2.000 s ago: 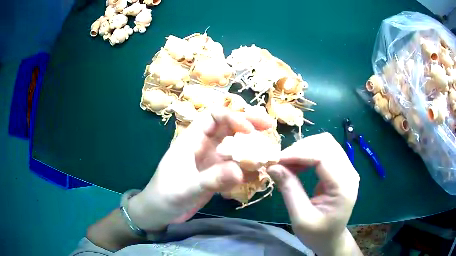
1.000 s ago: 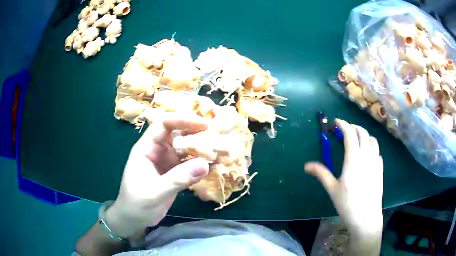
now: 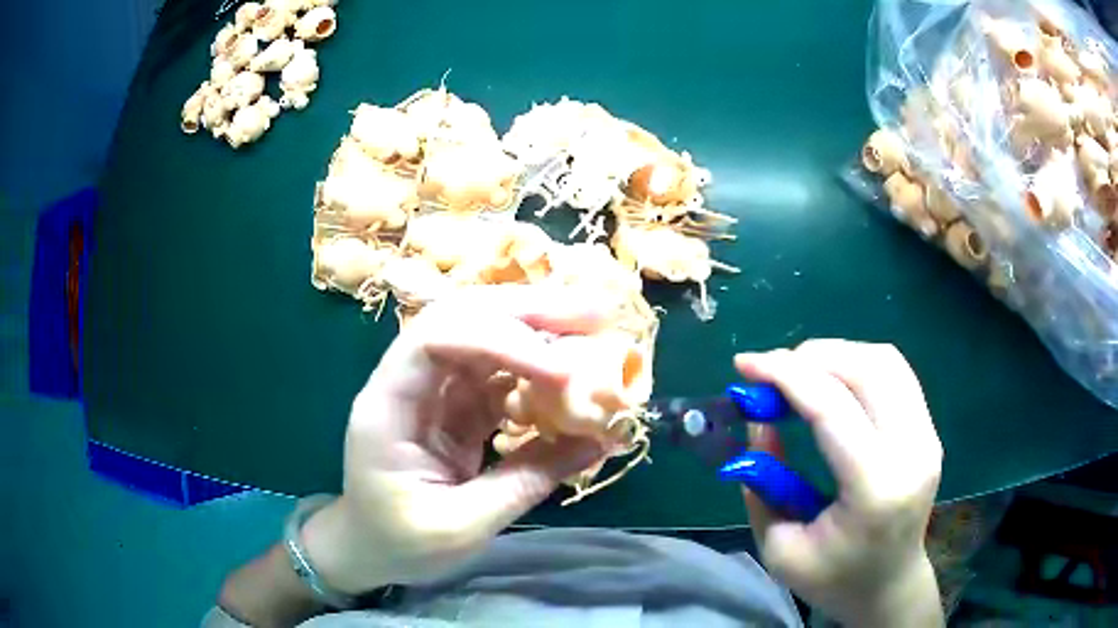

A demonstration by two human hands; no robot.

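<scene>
My left hand (image 3: pixel 454 429) holds a peach moulded figure part (image 3: pixel 570 399) with an open round hole at its right end, between thumb and fingers. My right hand (image 3: pixel 858 478) grips the blue-handled flush cutters (image 3: pixel 694 423). Their handles are spread and their dark jaws point left, at the right side of the held part. Whether the jaws touch the part or a rod behind it, I cannot tell. The heaped moulded shots (image 3: pixel 368 196), parts with thin rods, lie mid-table, partly hidden behind my left hand.
A clear plastic bag (image 3: pixel 1067 307) full of loose parts lies at the right. A loose parts pile (image 3: pixel 251 86) is at the far left of the green table (image 3: pixel 785 74). A blue bin (image 3: pixel 135 472) shows below the table's left edge.
My right hand has left the held part and picked up the cutters from the table, bringing them left to it. My left hand still holds the part, now turned with its hole rightward.
</scene>
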